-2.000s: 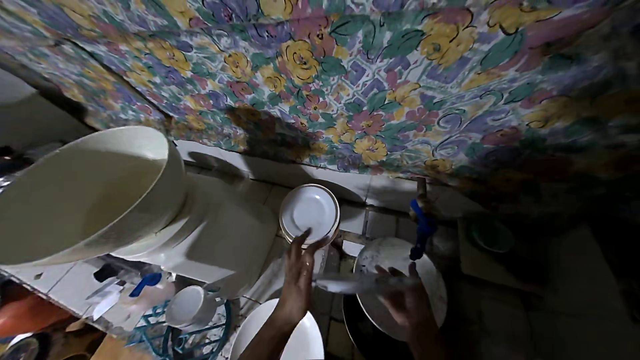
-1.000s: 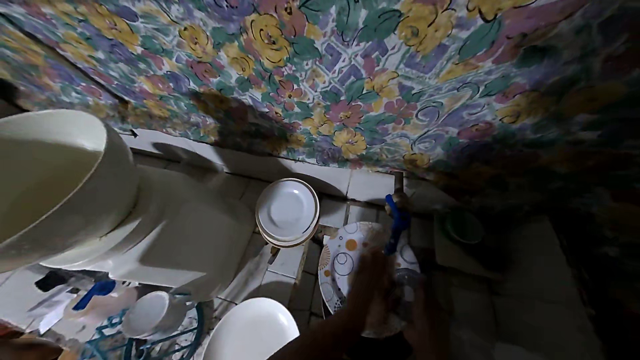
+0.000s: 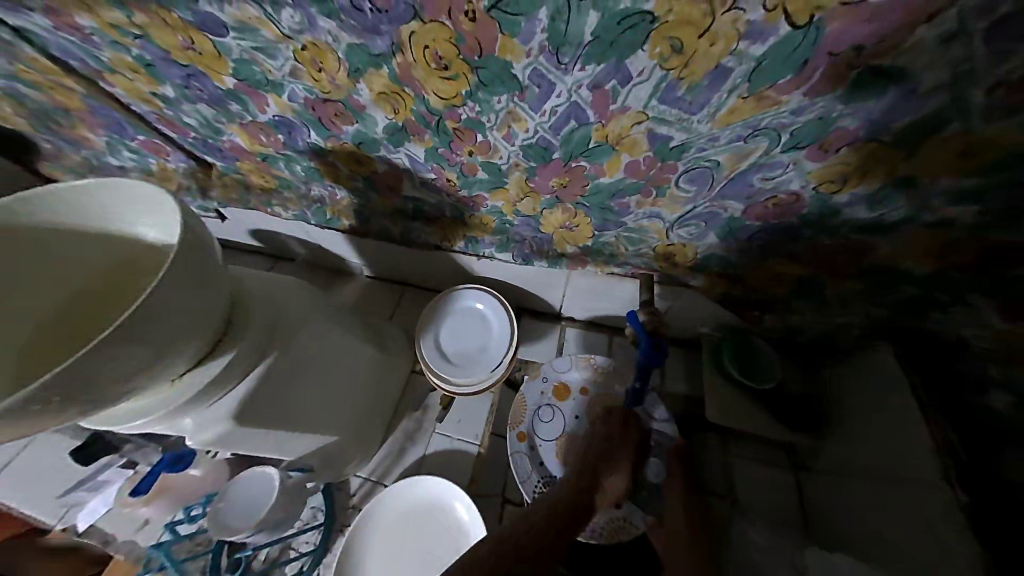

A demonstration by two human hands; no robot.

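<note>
A patterned plate (image 3: 552, 408) with orange dots and circles lies under the blue-handled tap (image 3: 646, 356). My left hand (image 3: 604, 452) is over the plate's face, blurred and dark, close below the tap. At the plate's right edge is my right hand (image 3: 672, 480), also blurred; its fingers are hard to make out. Whether either hand grips the plate or something small between them cannot be told. To the left stands a small stack of white bowls or plates (image 3: 468, 336) with brown rims. A white oval dish (image 3: 412, 528) sits at the bottom, left of my left forearm.
A large pale tub (image 3: 200, 280) holding liquid stands at the left on a light surface. Below it are a white mug (image 3: 246, 504) on a blue wire rack (image 3: 324, 520) and a blue-handled item (image 3: 164, 470). A green bowl (image 3: 750, 360) sits right of the tap, near the flowered wall.
My left hand has moved right, from near the stacked dishes to the patterned plate under the tap. The plate's patterned face now shows. The view has shifted.
</note>
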